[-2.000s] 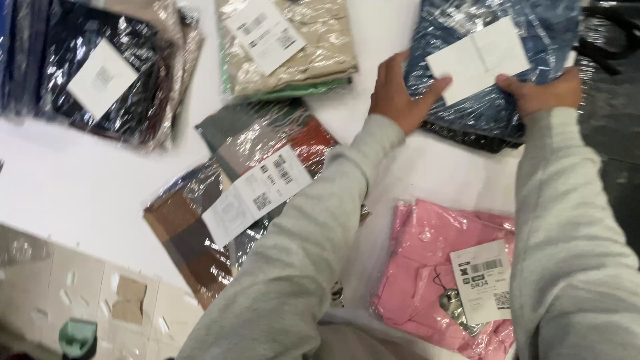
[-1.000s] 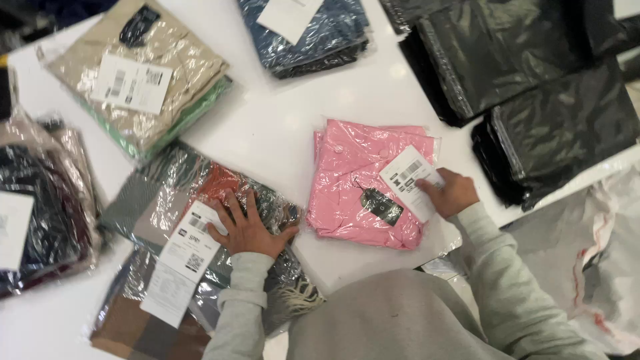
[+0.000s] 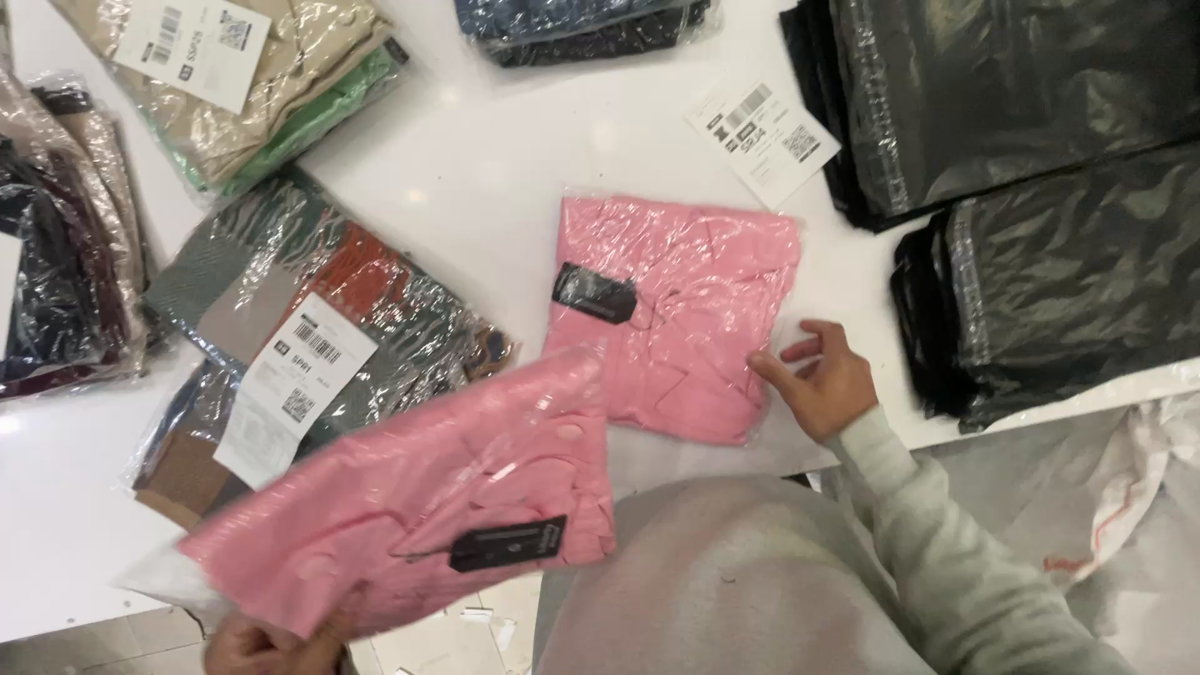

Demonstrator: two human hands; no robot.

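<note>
My left hand (image 3: 281,647), at the bottom left, grips the lower corner of a folded pink garment in a clear plastic bag (image 3: 412,469), raised over the table edge. A black tag shows through its bag. A second bagged pink garment (image 3: 675,328) lies flat on the white table, also with a black tag. My right hand (image 3: 820,380) is at its right edge, thumb at the plastic, fingers apart. A printed paper label (image 3: 764,141) lies above it, beside the black bags.
Bagged checked scarves (image 3: 375,281) with a label (image 3: 298,384) lie left of centre. Beige and green bagged garments (image 3: 309,47), bagged jeans (image 3: 581,23) and dark bagged clothes (image 3: 66,244) lie around them. Stacks of black plastic mailing bags (image 3: 1078,272) reach the table's right edge.
One pink garment is now lifted in my left hand, which was on the scarves' label. The label that my right hand held over the pink bag now lies on the table above it.
</note>
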